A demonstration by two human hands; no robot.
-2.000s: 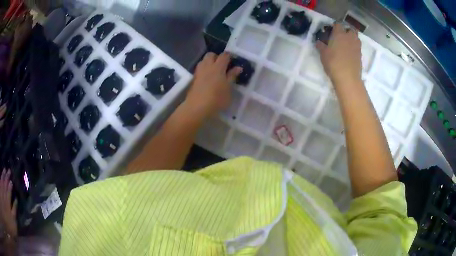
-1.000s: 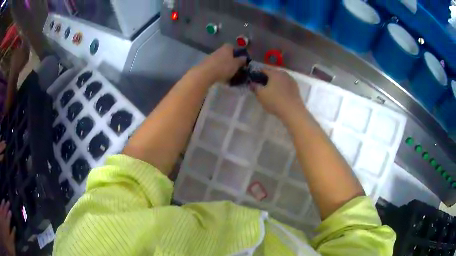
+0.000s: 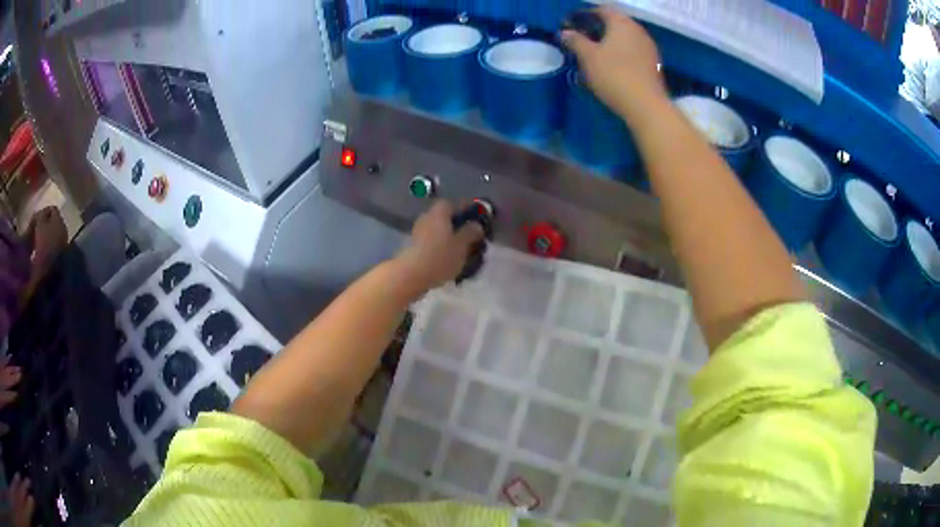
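Observation:
My left hand [image 3: 441, 245] holds round black assemblies [image 3: 473, 233] above the top left corner of a white foam tray [image 3: 546, 340]; how many is not clear. The visible pockets of this tray show no assemblies. My right hand [image 3: 616, 60] holds a black assembly [image 3: 588, 25] over the row of blue cylinders, above the fourth one [image 3: 596, 121], whose top is hidden by my hand. The leftmost blue cylinder [image 3: 377, 54] has something black in its top. The other visible cylinders [image 3: 524, 58] have white tops.
A second white tray [image 3: 196, 345] full of black assemblies is at left. The steel panel has a red emergency stop [image 3: 544, 240], a green button [image 3: 422, 186] and green buttons at right. A printed sheet [image 3: 742, 36] lies on the blue housing. Another person's hands [image 3: 12, 381] show at far left.
The view has shifted up to the machine. My hands have moved apart, the right one up and away to the cylinders. The assemblies seen earlier along the near tray's upper edge are gone from it.

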